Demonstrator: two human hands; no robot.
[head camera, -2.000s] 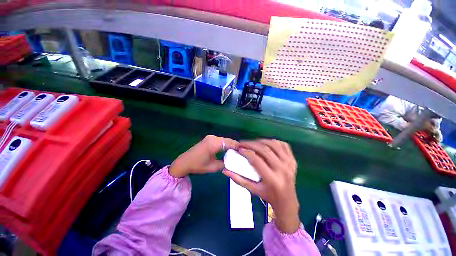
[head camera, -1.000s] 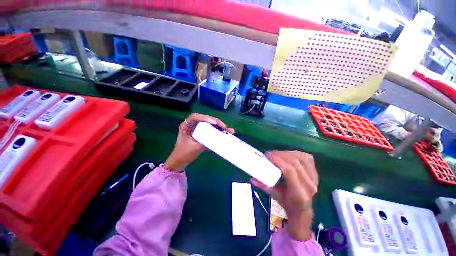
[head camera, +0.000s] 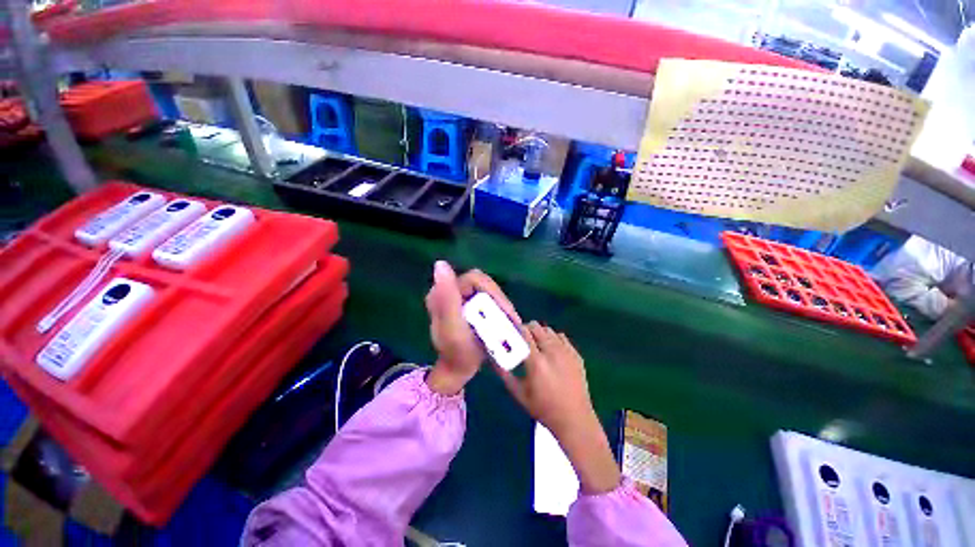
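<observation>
A white power bank (head camera: 497, 332) is held up over the middle of the bench, its port end turned towards me. My left hand (head camera: 458, 326) grips its left side, thumb raised. My right hand (head camera: 551, 374) holds its right side. Below, a phone with a white screen (head camera: 554, 470) lies on the mat, partly hidden by my right forearm. A second phone with a lit, brownish screen (head camera: 645, 454) lies to its right.
Stacked red trays (head camera: 214, 310) with several power banks stand left. A dark block (head camera: 305, 411) lies beside them. A white tray (head camera: 802, 481) and purple round item (head camera: 761, 532) are right. Behind are a black compartment tray (head camera: 374, 198), blue box (head camera: 513, 203) and red-orange grid tray (head camera: 818, 286). Another person's sleeve (head camera: 925, 276) shows far right.
The power bank has turned from its long side to its port end and is now held closer between both hands. The view has shifted left, so the bench things appear further right.
</observation>
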